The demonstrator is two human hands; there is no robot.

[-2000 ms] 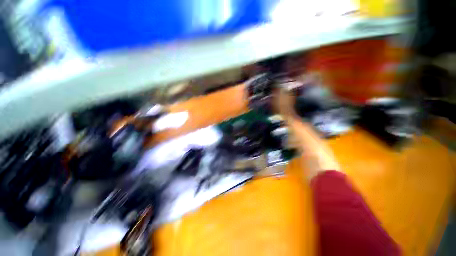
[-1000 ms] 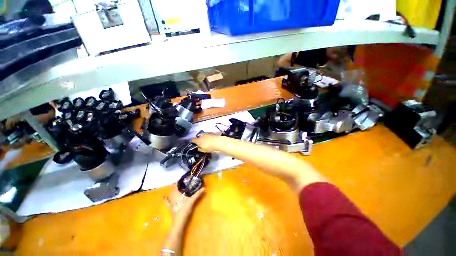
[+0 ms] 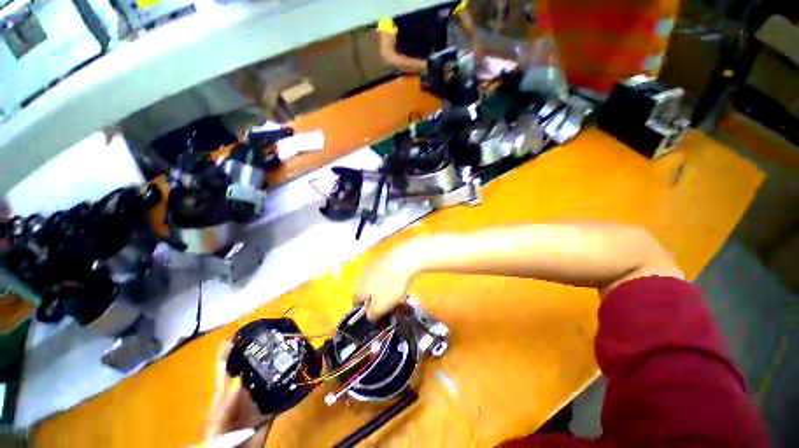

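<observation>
The black cover [image 3: 273,360] is in my left hand [image 3: 232,404], its inside with a silver-grey circuit board facing up. Red, yellow and white lead wires [image 3: 337,374] run from it to the round body [image 3: 385,372], a black ring with a silver edge lying beside it on the bench. My right hand [image 3: 383,284] reaches down over the far rim of the round body; its fingertips are partly hidden there. A metal bracket [image 3: 429,331] sticks out at the body's right side. A black rod [image 3: 377,420] projects toward me. A small white plug [image 3: 330,399] lies at a wire end.
Black and silver units stand on white sheets [image 3: 289,241] behind the work, with a dense black group [image 3: 79,236] at the far left. A black box-like unit [image 3: 644,114] stands at the back right. A pale shelf [image 3: 201,66] runs overhead. A person [image 3: 420,39] is across the bench.
The cover and round body have come off the white sheet area to the bench near me, wires still joining them. Both hands moved with them, and the camera view has shifted.
</observation>
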